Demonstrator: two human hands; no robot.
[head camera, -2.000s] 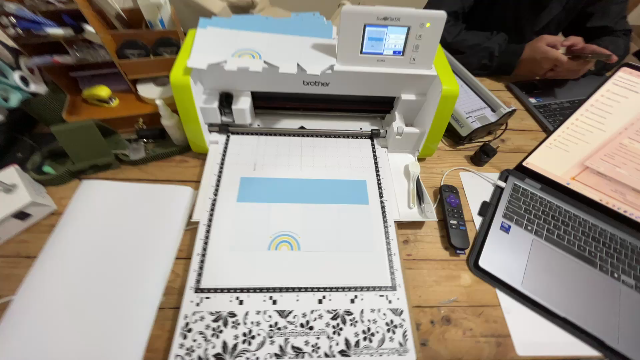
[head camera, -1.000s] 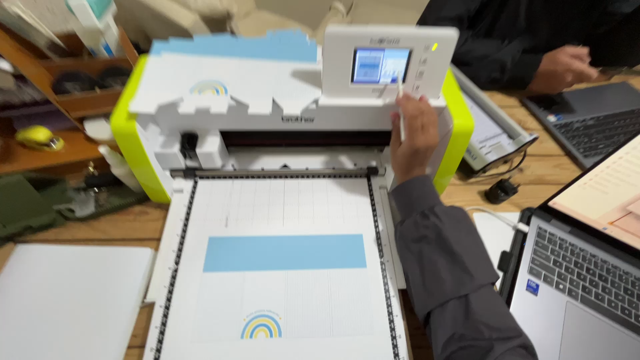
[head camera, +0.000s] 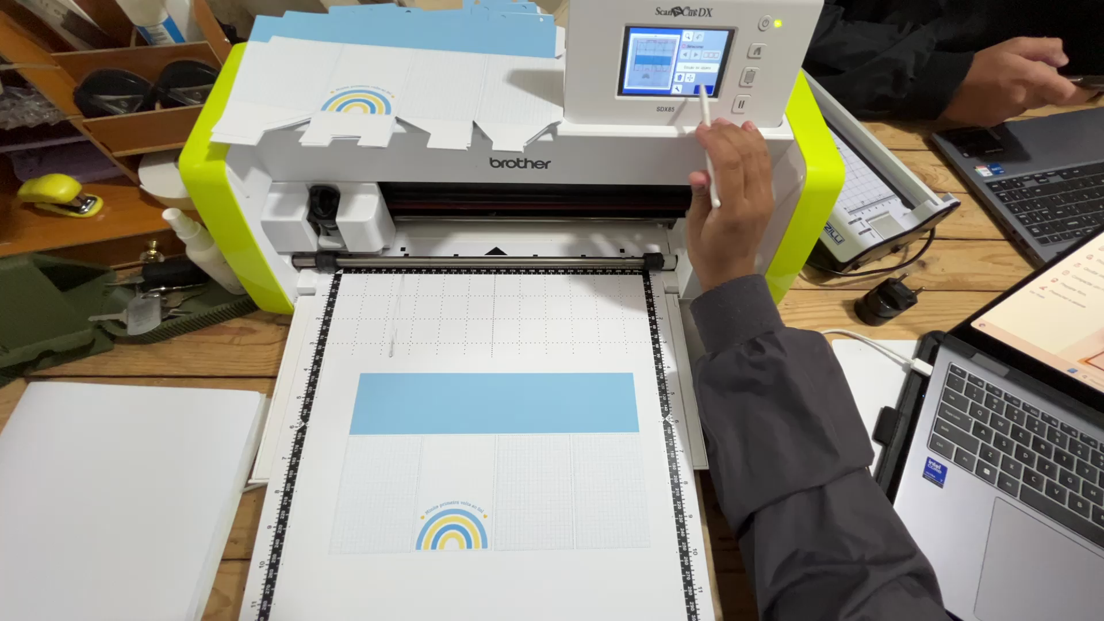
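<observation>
My right hand holds a white stylus, its tip at the lower right of the touchscreen on a Brother cutting machine. A cutting mat lies in front of the machine's feed roller. On it is a printed sheet with a blue band and a rainbow. Cut paper pieces, one with a rainbow, and blue ones lie on top of the machine. My left hand is out of view.
A stack of white paper lies left. At right are a laptop, a black plug adapter and a paper trimmer. A co-worker's hand is by another laptop. A yellow-green stapler sits at the left.
My right hand, absent two seconds ago, came into view at the touchscreen with the stylus and is still there. The remote and the spatula-like tool seen earlier beside the machine are no longer visible.
</observation>
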